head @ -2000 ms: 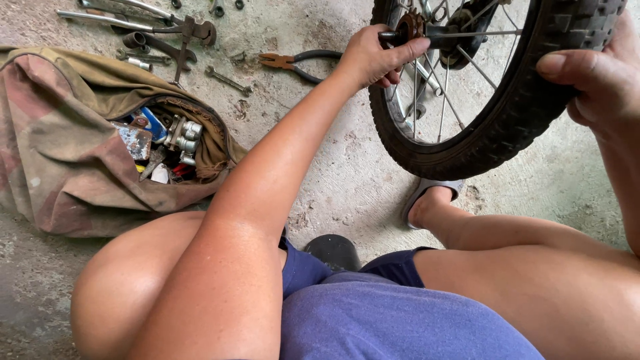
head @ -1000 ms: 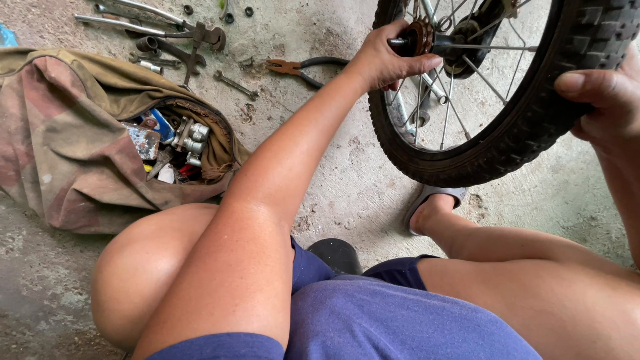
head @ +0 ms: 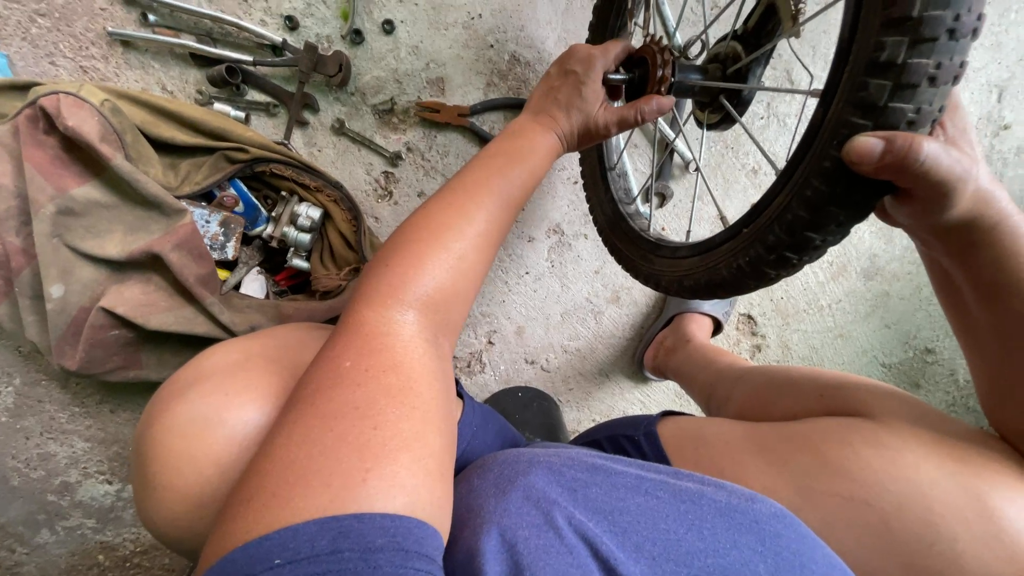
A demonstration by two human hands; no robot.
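A spoked bicycle wheel (head: pixel 768 248) with a knobbly black tyre is held upright and slightly tilted above the concrete floor. My left hand (head: pixel 588 100) is at the hub, its thumb and fingers around the axle end (head: pixel 616 78) beside a rusty brown sprocket (head: pixel 658 68). On the right, my right hand (head: pixel 932 164) grips the tyre, thumb on the near sidewall and fingers mostly hidden behind it. A black hub part (head: pixel 724 88) shows on the wheel's far side. Through the spokes, part of a metal tool on the floor is visible.
Pliers (head: pixel 448 113) and a small wrench (head: pixel 368 142) lie left of the wheel. Beyond them are a hammer (head: pixel 332 67), several other tools and small black rings. An open cloth bag (head: pixel 120 240) of tools and metal parts lies at left. My sandalled foot (head: pixel 680 340) is below the wheel.
The wheel has turned a little between my hands, and the sprocket side now faces me more than two seconds ago. Both hands have kept hold of it.
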